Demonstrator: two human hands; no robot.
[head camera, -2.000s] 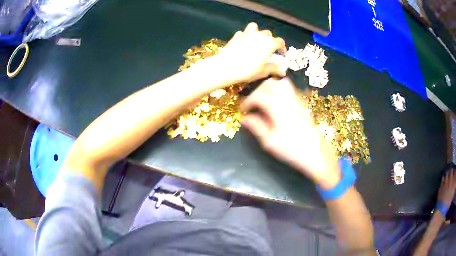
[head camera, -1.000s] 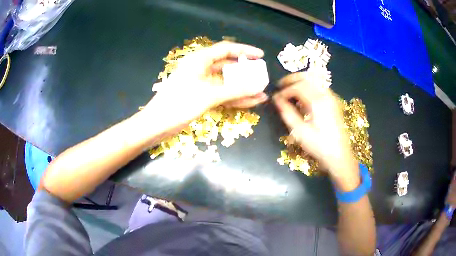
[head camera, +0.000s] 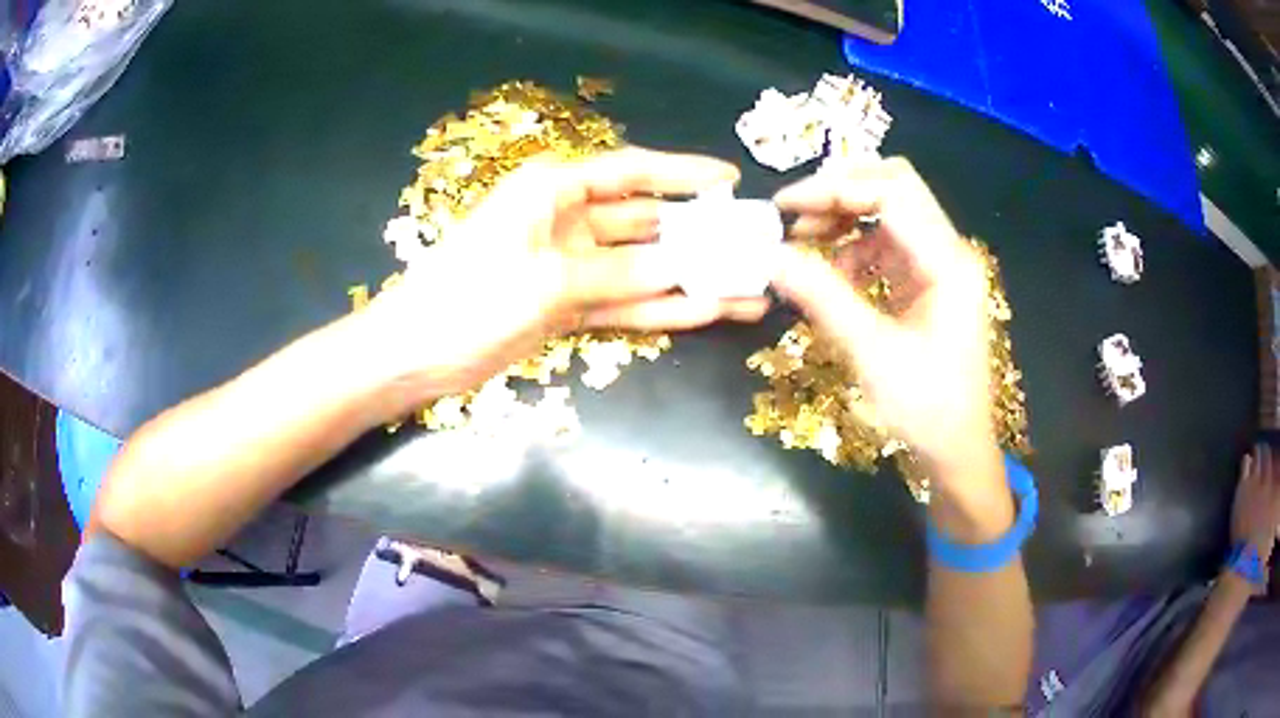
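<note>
A white plastic housing (head camera: 723, 247) is held over the bench between the two piles, overexposed so its details are lost. My left hand (head camera: 562, 253) grips it from the left, with fingers above and below. My right hand (head camera: 905, 302), with a blue wristband (head camera: 985, 533), has its fingertips at the housing's right side; whether they hold a small piece cannot be told. A left pile of brass terminals (head camera: 491, 133) lies around and under my left hand and forearm. A right pile of brass terminals (head camera: 821, 407) lies under my right hand.
White housings (head camera: 814, 119) are clustered beyond my right hand. Three more (head camera: 1120, 368) stand in a line at the right. A blue sheet (head camera: 1011, 84) lies upper right, a clear plastic bag (head camera: 77, 63) upper left. Another person's hand (head camera: 1254, 498) is at the right edge.
The housing, hidden among my fingers at first, is now held in plain view. My left hand has turned and moved lower. My right hand has come up against the housing's right side.
</note>
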